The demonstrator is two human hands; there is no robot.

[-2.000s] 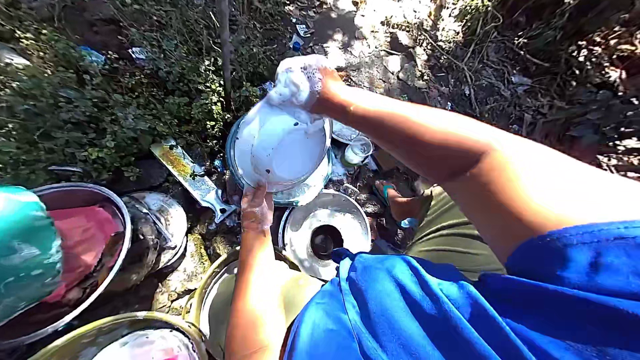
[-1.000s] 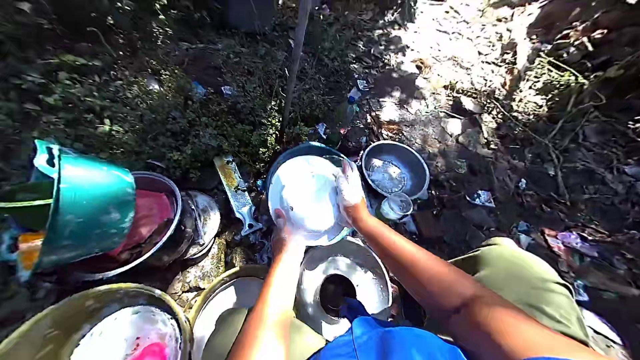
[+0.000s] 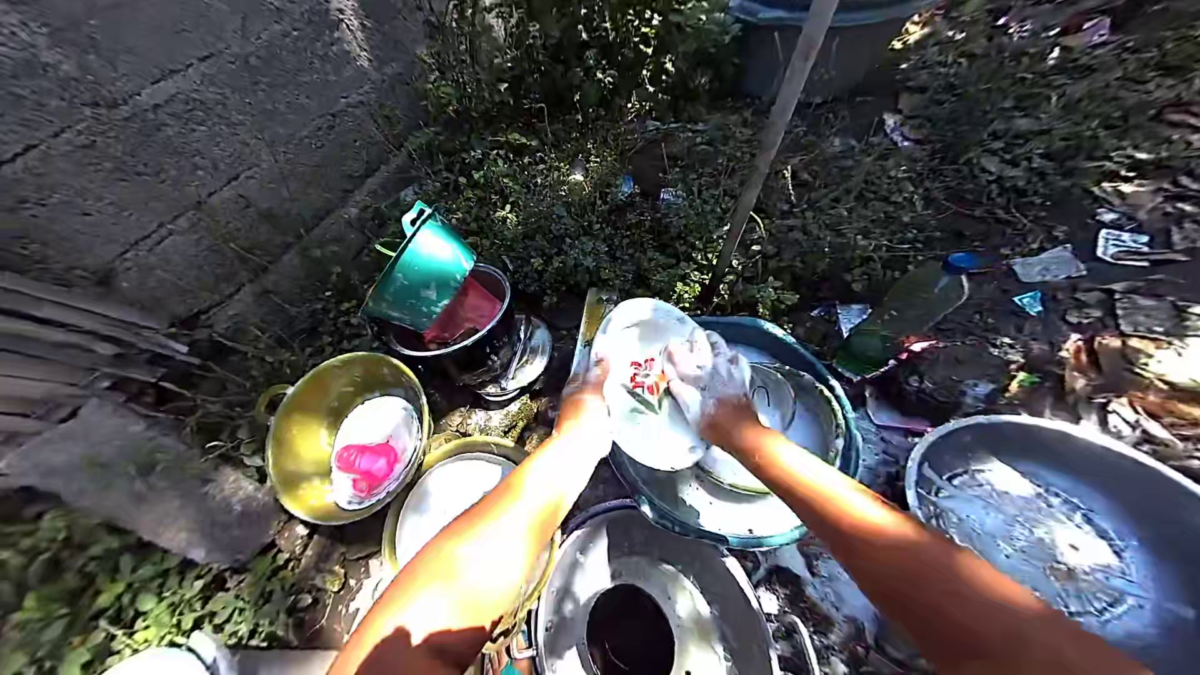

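Observation:
My left hand (image 3: 589, 398) grips the left rim of a white plate (image 3: 647, 427) with a red and green floral print. The plate is tilted above a teal-rimmed basin (image 3: 783, 536). On the plate's right side lies my right hand (image 3: 708, 375), covered in white suds; whether it holds a sponge inside the foam cannot be told. More plates (image 3: 814, 403) rest in the basin under it. Nearer to me stands a large metal pot (image 3: 698, 572) with a dark round opening in its middle.
At the right is a grey basin (image 3: 1139, 506) of water. Left stand a yellow-green pot (image 3: 309, 422) with a pink thing on a white dish, and a green bucket (image 3: 427, 272) tilted over a dark pot. A wooden pole (image 3: 773, 141) rises behind; a plastic bottle (image 3: 923, 300) lies right.
The view has shifted a lot. The plate, facing up over the basin a second ago, now shows its printed face tilted to the left, still between both hands.

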